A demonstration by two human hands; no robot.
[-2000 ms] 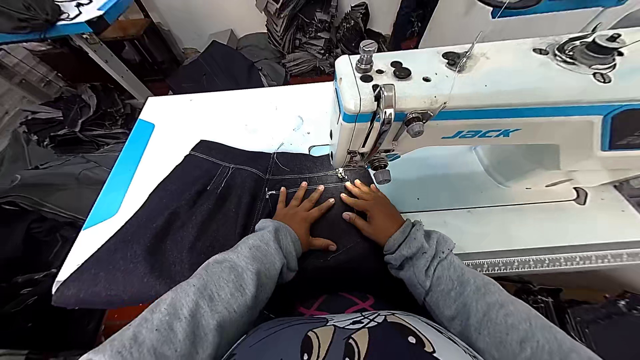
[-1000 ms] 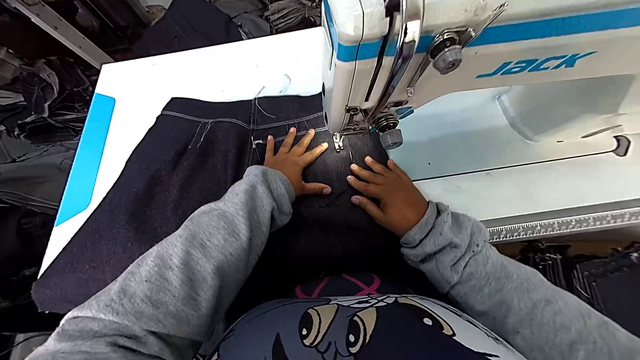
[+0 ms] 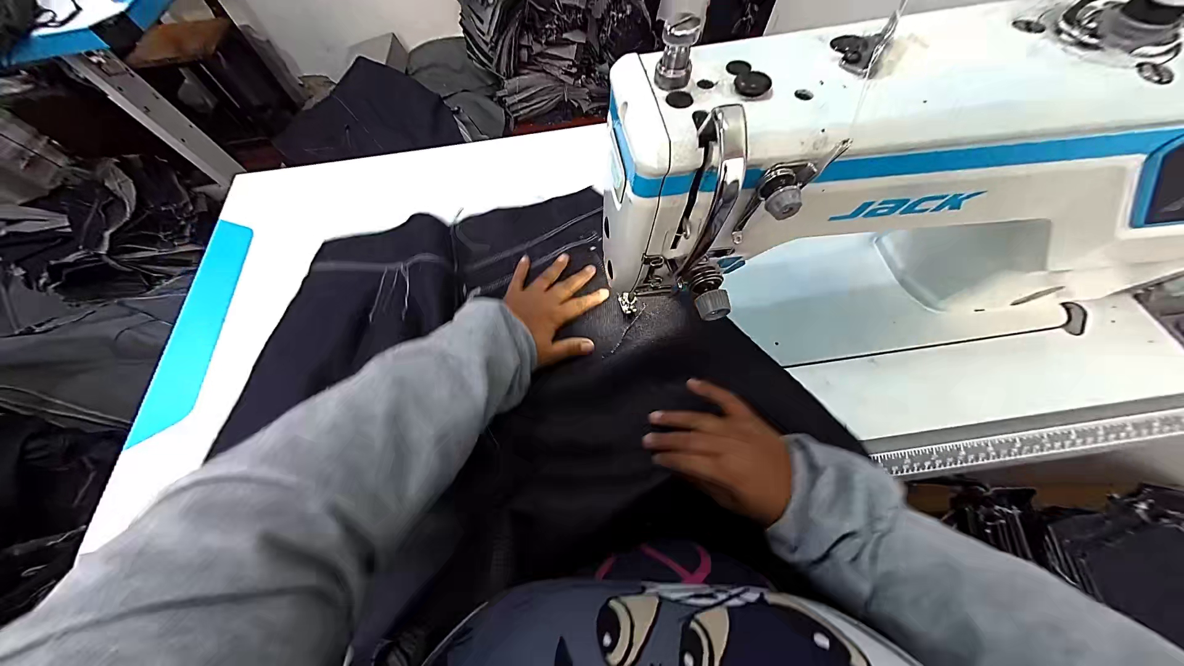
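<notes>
Dark denim fabric (image 3: 573, 444) with light stitch lines and loose threads is spread over the white sewing table. Its upper right part lies beneath the presser foot (image 3: 628, 303) of a white and blue Jack sewing machine (image 3: 888, 157). My left hand (image 3: 555, 310) rests flat on the cloth just left of the foot, fingers spread. Below and to the right of the foot, my right hand (image 3: 726, 453) is over the cloth with its fingers apart, pinching nothing. A lit patch of cloth shows around the foot.
A ruler strip (image 3: 1027, 442) runs along the table's front edge at right. Piles of dark fabric pieces (image 3: 102, 222) lie left of the table, with stacked pieces (image 3: 573, 55) behind it and more (image 3: 1091, 546) at lower right. Another table's leg (image 3: 153, 116) stands upper left.
My right hand has moved away from the presser foot, down toward me. The fabric has turned under the foot and now reaches the table's front edge at right. My left hand stays beside the foot.
</notes>
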